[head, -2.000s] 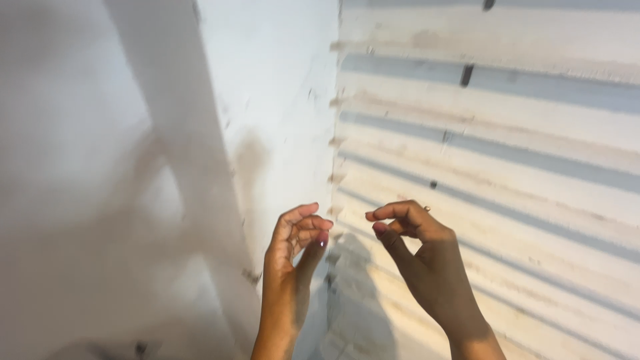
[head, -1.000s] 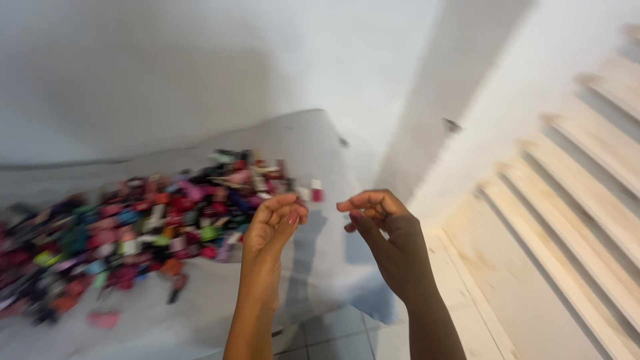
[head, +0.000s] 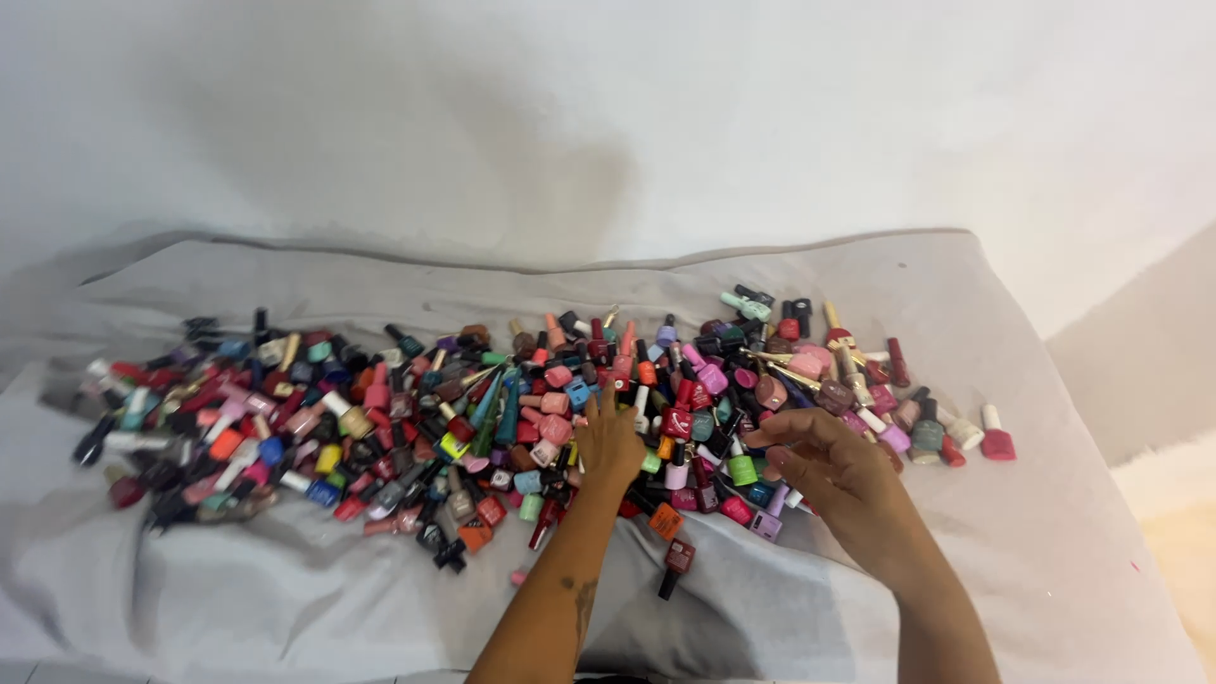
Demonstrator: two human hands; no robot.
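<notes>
Many nail polish bottles in mixed colors lie heaped on a grey cloth (head: 313,608). My left hand (head: 610,442) reaches over the middle of the heap, its fingers at the bottles; whether it grips one cannot be told. A coral bottle (head: 554,427) lies just left of it. My right hand (head: 836,475) is above the heap's right part with thumb and fingers apart and nothing seen between them. Near its fingertips is a bright green bottle (head: 741,468). A dark red bottle with a black cap (head: 678,556) lies toward me, between the forearms.
The cloth-covered surface backs onto a pale wall (head: 608,123). At the right end of the heap lies a red bottle with a white cap (head: 997,433). Floor tiles (head: 66,674) show along the bottom left edge.
The view has swung from the wall and slats to the bottles on the cloth. My left hand has moved forward onto the heap and is now farther from my right hand.
</notes>
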